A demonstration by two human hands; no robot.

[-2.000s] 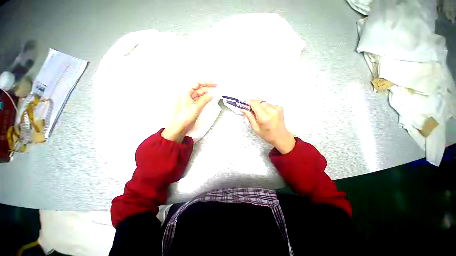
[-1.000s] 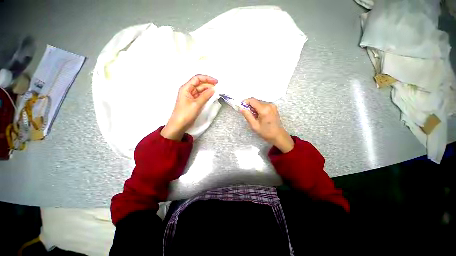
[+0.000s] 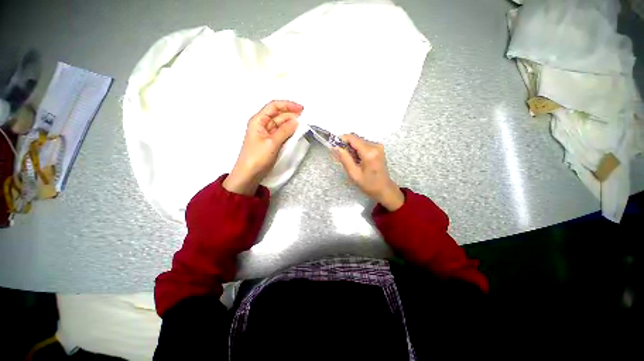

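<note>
A bright white garment [image 3: 212, 88] lies spread on the grey table, its surface partly overexposed. My left hand [image 3: 265, 141] pinches the garment's edge between thumb and fingers near the middle of the view. My right hand [image 3: 367, 166] holds small thread snips [image 3: 327, 137], pointing left. The tips of the snips are at the pinched edge, just right of my left fingertips. Any loose thread there is too small to tell.
At the left lie a white printed sheet [image 3: 81, 99], a yellow tape measure [image 3: 51, 166] and a dark red container [image 3: 6, 158]. White pieces with tan tags [image 3: 582, 84] lie at the right edge. White cloth [image 3: 106, 324] hangs below the table edge at lower left.
The glare on the garment has lessened, so its folds show more. The view has shifted slightly. My left hand keeps its pinch, and the snips stay close to the edge with their angle slightly changed.
</note>
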